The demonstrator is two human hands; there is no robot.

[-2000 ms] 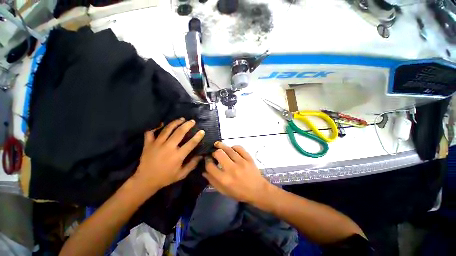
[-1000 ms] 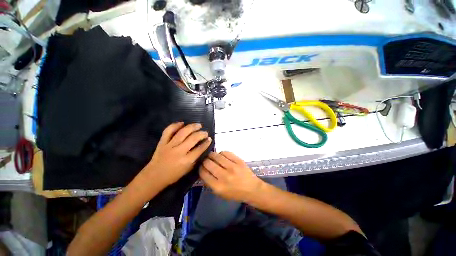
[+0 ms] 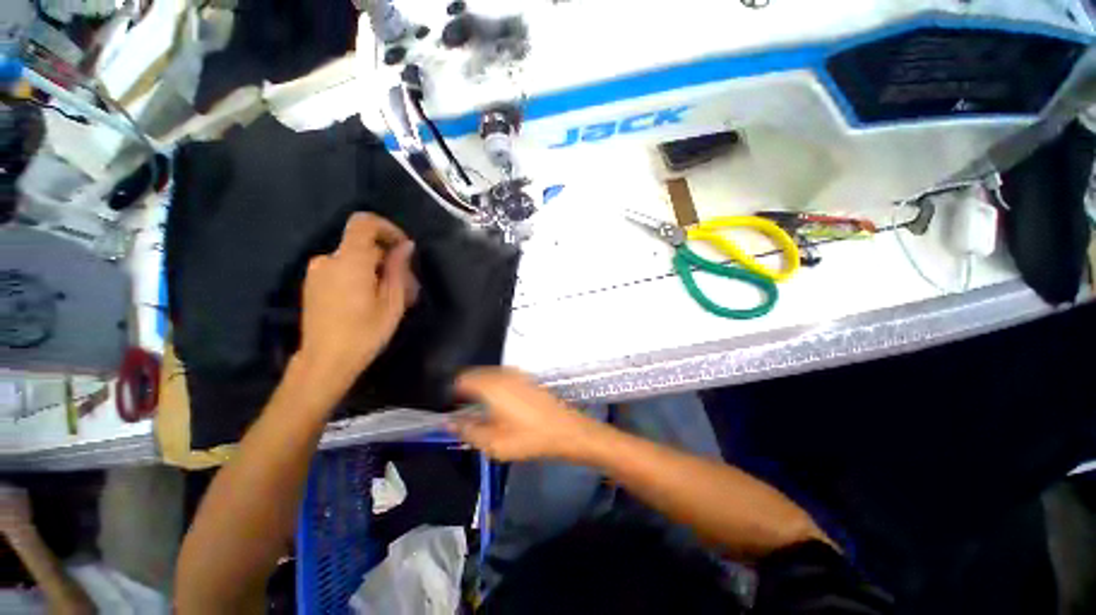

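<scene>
A large black cloth [image 3: 240,240] lies on the left of the white machine table, its right part reaching the presser foot and needle area [image 3: 507,207]. My left hand [image 3: 357,288] is over the middle of the cloth, fingers curled; a bit of cloth may be between the fingertips, but blur hides it. My right hand [image 3: 511,415] is at the cloth's lower right corner by the table's front edge. It is blurred, and its grip on the cloth is not clear.
Scissors with green and yellow handles [image 3: 730,267] lie right of the needle, beside a brown tab [image 3: 683,202] and a red slim tool [image 3: 841,225]. Red-handled scissors [image 3: 138,384] lie far left. A blue crate [image 3: 331,529] is below the table. Another person's arm [image 3: 42,559] shows at lower left.
My left hand has lifted off the cloth's right edge and moved up and left. My right hand has moved slightly left. The cloth's right part is now rumpled, and the view has turned.
</scene>
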